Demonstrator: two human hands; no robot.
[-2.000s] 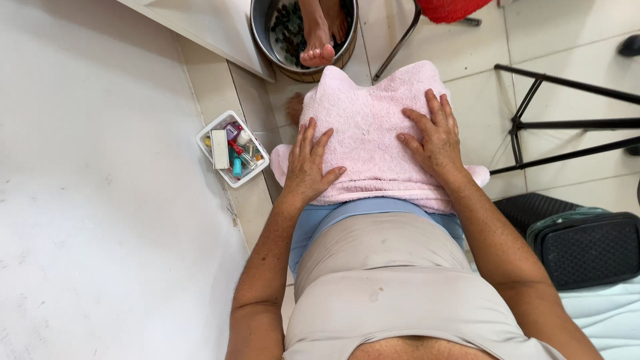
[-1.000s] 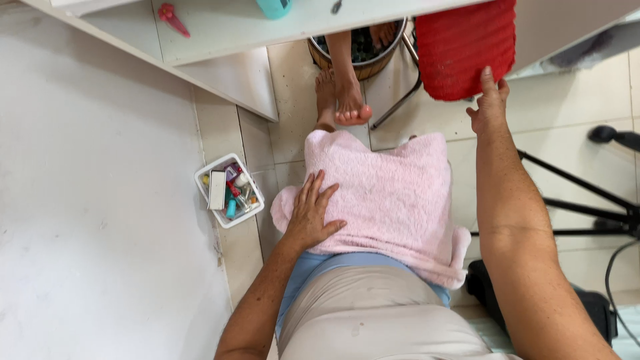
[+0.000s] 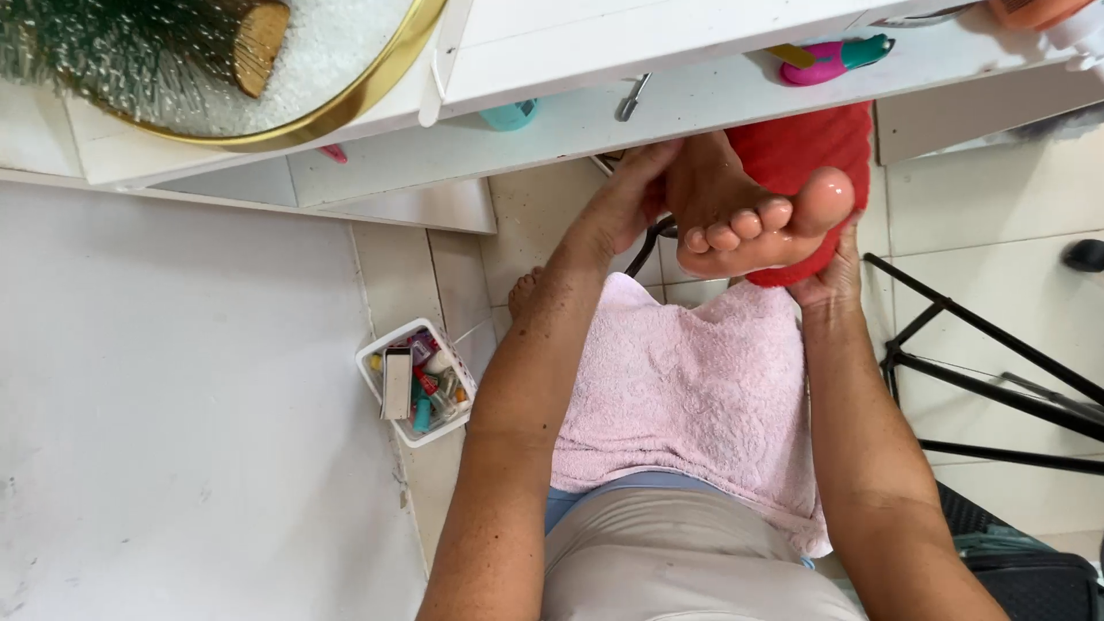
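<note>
Another person's wet bare foot [image 3: 750,211] is raised under the shelf edge, toes toward me. My left hand [image 3: 634,194] is at the ankle or heel side of the foot, its fingers partly hidden behind it. Behind and beside the foot hangs a red towel [image 3: 802,147]. My right hand [image 3: 830,272] supports the towel's lower right edge from beneath, with the fingers largely hidden. A pink towel [image 3: 690,379] covers my lap, below the foot.
A white shelf unit [image 3: 388,172] crosses the top, with a decorated tray, a metal tool and bottles. A white basket [image 3: 366,354] of small bottles stands at left on the tiled floor. Black stand legs [image 3: 1000,336] reach in from the right, near a black container [image 3: 1026,578].
My left hand has left the pink towel on my lap and moved forward to the foot. The foot is now raised against the red towel, which my right hand was touching one second ago.
</note>
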